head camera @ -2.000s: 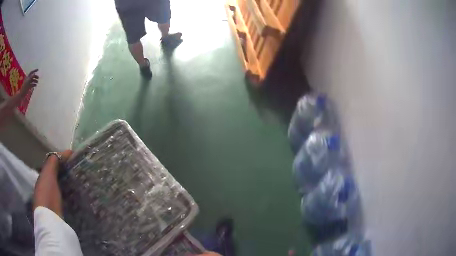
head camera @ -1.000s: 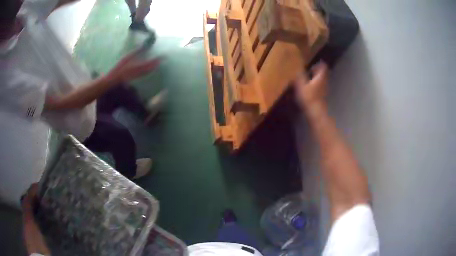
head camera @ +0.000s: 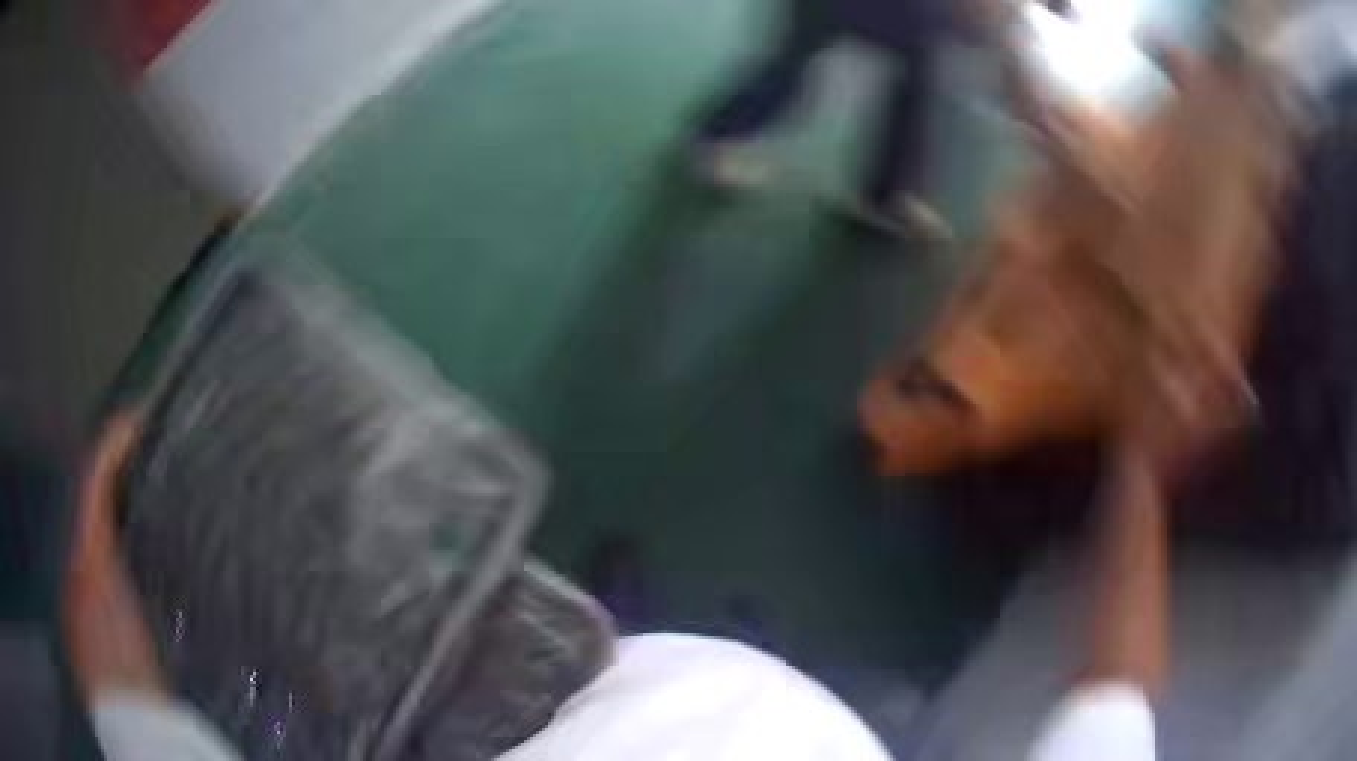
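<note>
The frame is heavily blurred. A grey film-wrapped tray (head camera: 328,491) is held at the left, close to the wearer's body, with a lower tray edge (head camera: 514,669) sticking out beneath it. My left hand (head camera: 107,476) is around the tray's left edge, its fingers partly hidden behind the rim. My right hand (head camera: 1176,394) is stretched forward at the right, over or against the orange-brown wooden pallet (head camera: 1012,350). Blur hides its fingers and whether it touches or grips the pallet.
A person in dark trousers (head camera: 900,119) is walking on the green floor (head camera: 521,253) ahead. A white wall (head camera: 305,82) with a red patch is at the upper left. A dark shape (head camera: 1317,327) is beyond the pallet at the right.
The view has swung, and the wooden pallet now lies further right and lower. My right hand came into view and is now at the pallet. The nearby person has moved ahead. The bottles left view.
</note>
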